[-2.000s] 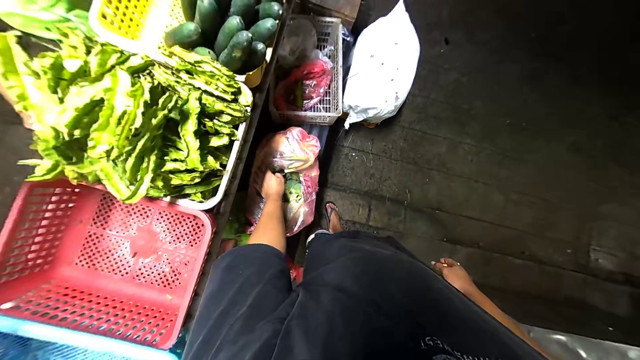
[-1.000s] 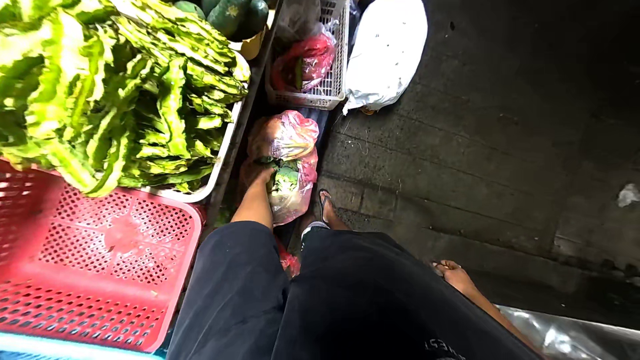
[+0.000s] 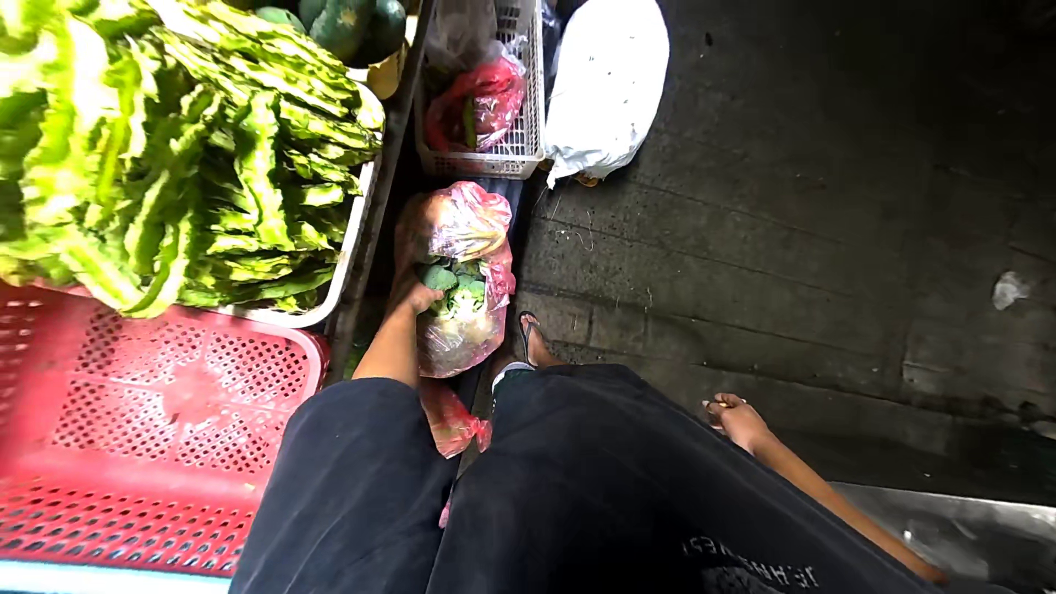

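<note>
My left hand (image 3: 419, 296) reaches to the left side of the opening of a pink plastic bag (image 3: 464, 346). The thumb lies against green broccoli (image 3: 441, 278) in the opening; the other fingers are mostly hidden, so whether they grip the bag or the broccoli is unclear. Pale leafy vegetables (image 3: 469, 235) show through the bag's upper part. Out to the right, over the dark floor, is my right hand (image 3: 733, 419) with its fingers curled. A small pale yellowish spot shows at those fingers, too small to name.
Left are winged beans (image 3: 264, 165) in a white tray (image 3: 351, 247) and a red perforated plastic basket (image 3: 309, 355). Beyond the bag stand a pale plastic crate (image 3: 528, 167) holding a red bag (image 3: 487, 99) and a full white sack (image 3: 610, 82). A sandalled foot (image 3: 535, 338) is beside the bag.
My left hand has shifted from the middle of the bag's opening to its left side, and more broccoli shows. The right hand stays out to the right.
</note>
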